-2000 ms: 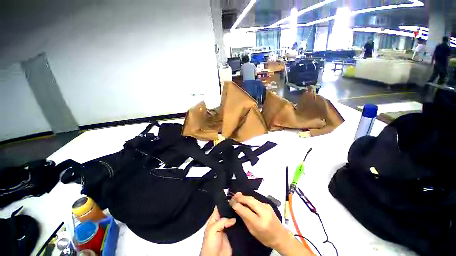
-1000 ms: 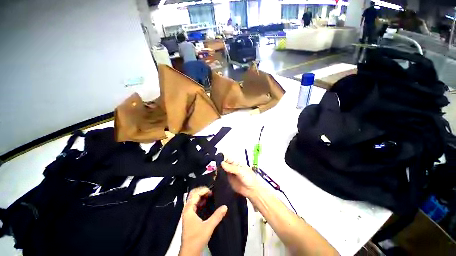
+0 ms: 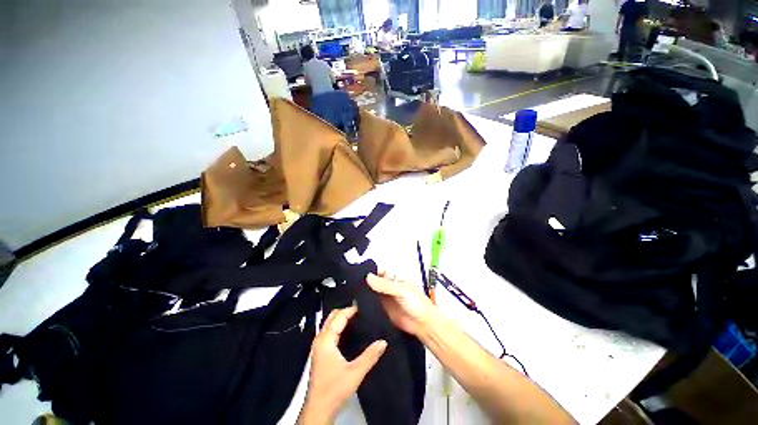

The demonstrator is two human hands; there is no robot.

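Observation:
A black bag lies spread on the white table, with black webbing straps running toward the centre. My right hand pinches a folded black strap part near its top end. My left hand is at the left side of this black piece, thumb and fingers apart and curved around its edge; whether it grips the cloth is unclear. The lower end of the black piece hangs toward the bottom of the picture.
A bright-green tool and thin red-and-black snips with a dark cord lie right of my hands. Brown panels stand at the back. A blue-capped bottle stands beside a large black bag pile. People are in the background.
Since the first frame, the view has turned right and my left hand has opened its fingers along the strap piece. In the last second, the hands have barely moved.

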